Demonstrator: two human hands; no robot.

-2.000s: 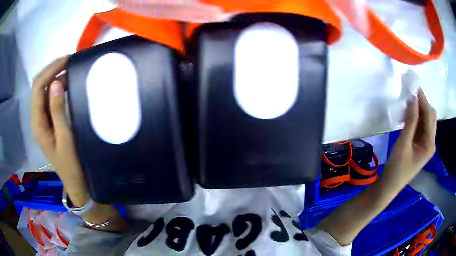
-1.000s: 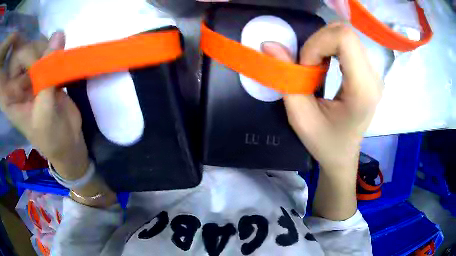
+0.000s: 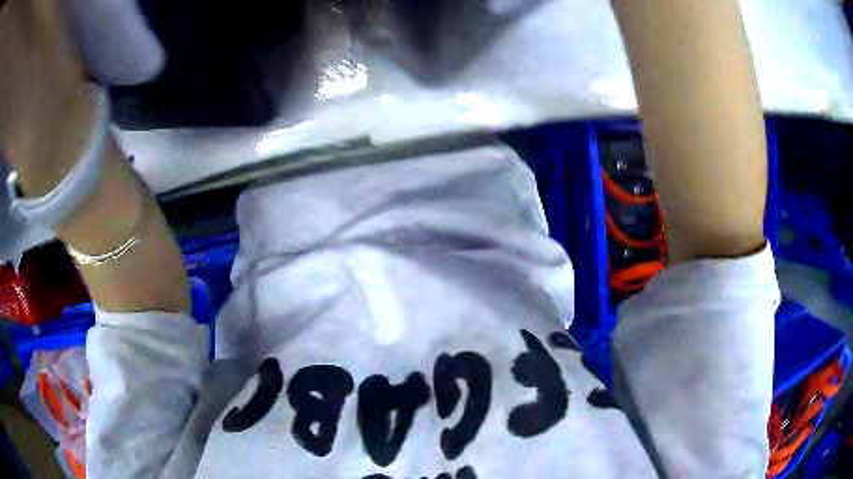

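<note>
A black power bank (image 3: 220, 70) lies at the upper left, blurred and cut off by the top edge. The white oval (image 3: 122, 37) on its face shows beside my left hand. My left hand (image 3: 37, 65) is at the upper left corner, blurred and cut off, with the wrist band below it. Its fingers are not clear, so its hold cannot be told. My right forearm reaches up out of the top edge at the right, and my right hand is out of the picture.
The pale glossy table (image 3: 524, 89) curves across the top, its near edge in front of my body. A blue bin (image 3: 585, 215) with black units and orange straps is below at the right. Bagged units (image 3: 61, 388) with orange straps are at the lower left.
The view has tipped down toward my body. Both arms reach further up the picture; my right hand has left the strap and white oval area in view and passed out of frame.
</note>
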